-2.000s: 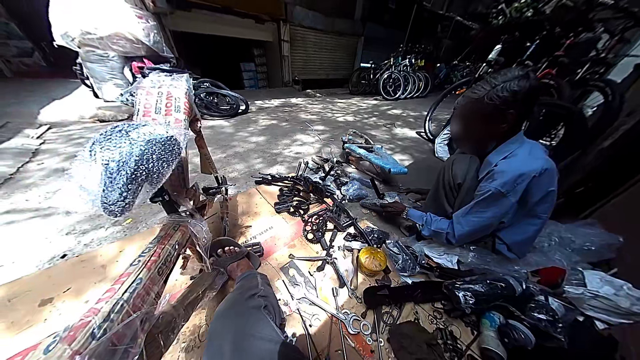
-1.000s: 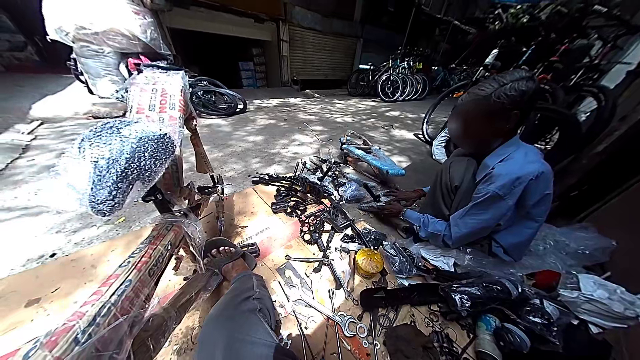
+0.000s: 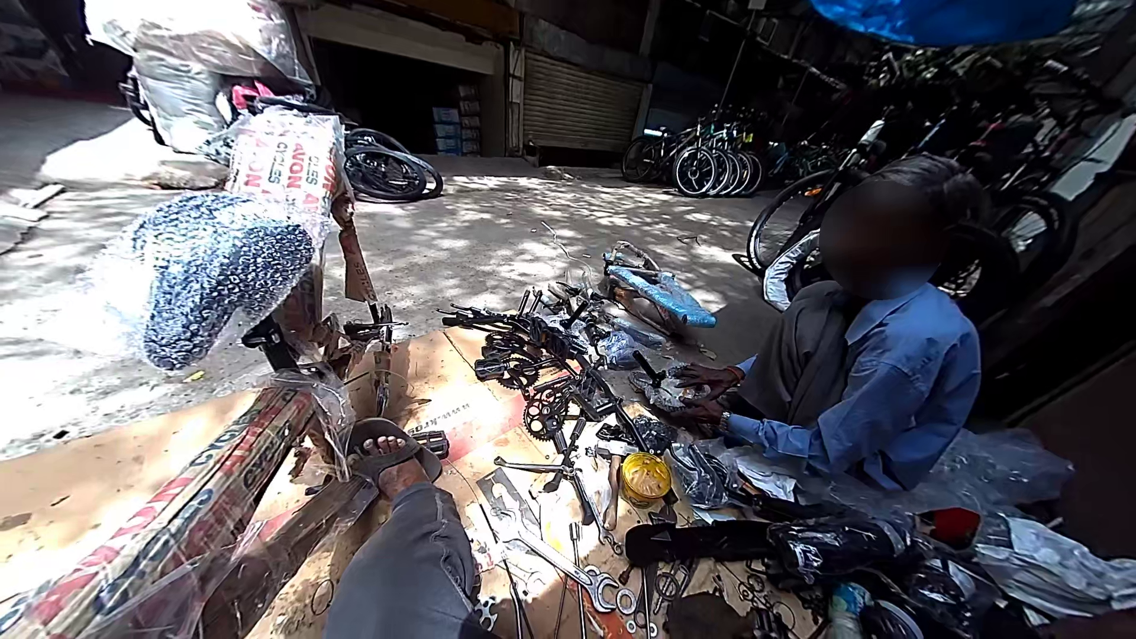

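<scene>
Neither of my hands shows; my leg in grey trousers and my sandalled foot (image 3: 395, 453) rest beside a bicycle frame wrapped in printed plastic and card (image 3: 177, 506). Its saddle (image 3: 213, 266) is covered in bubble wrap. On the cardboard sheet (image 3: 461, 399) lie black cranksets with chainrings (image 3: 546, 413), several pedals, combination wrenches (image 3: 568, 568) and a hammer with a wooden handle (image 3: 613, 493). A yellow tub (image 3: 645, 477) of grease-like matter stands among them. Dark plastic-wrapped parts (image 3: 754, 540) lie to its lower right.
A person in a blue shirt (image 3: 887, 382) sits on the right, both hands on a metal bicycle part (image 3: 661, 386). Beyond the parts is a blue-wrapped bicycle part (image 3: 666, 297). Bicycles (image 3: 710, 164) stand near a rolling shutter (image 3: 577, 106). Wrapped sacks (image 3: 191, 89) stand at the back left.
The seated person's hands have shifted about the part they hold. The view has tilted up slightly, and a blue sheet now shows at the top right.
</scene>
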